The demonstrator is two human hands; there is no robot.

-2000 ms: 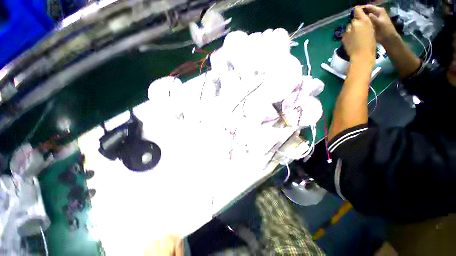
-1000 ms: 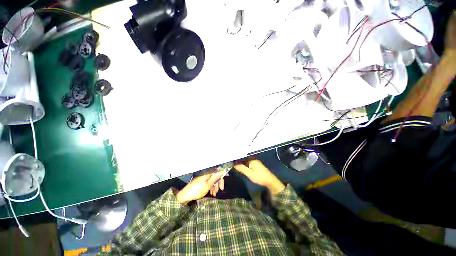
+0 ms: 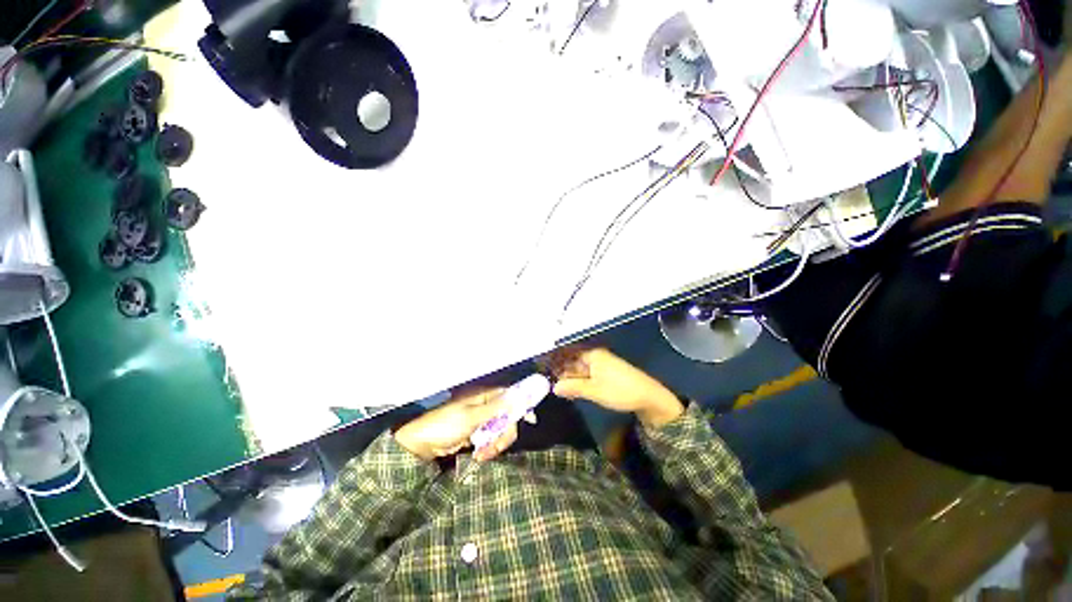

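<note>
My left hand (image 3: 453,426) is below the table edge, close to my body, with its fingers around a small white part (image 3: 511,409) that has pinkish marks. My right hand (image 3: 611,382) is just right of it, its fingertips at a small dark brownish piece (image 3: 569,365) by the white part's upper end. What that dark piece is, I cannot tell. On the white board (image 3: 388,271) above my hands lies a glossy black housing (image 3: 247,47) with a black round cover (image 3: 353,97) that has a light centre hole.
Small black rings (image 3: 133,223) lie on the green surface at left, beside white housings (image 3: 41,435) with hanging white cables. White housings (image 3: 870,106) with red and black wires are heaped at right. Another person's sleeve and arm (image 3: 940,318) reach in at right.
The view has shifted slightly from a second ago. The white part now shows clearly in my left hand, and a brownish piece shows at my right fingertips. Two seconds ago my hands were mostly out of view.
</note>
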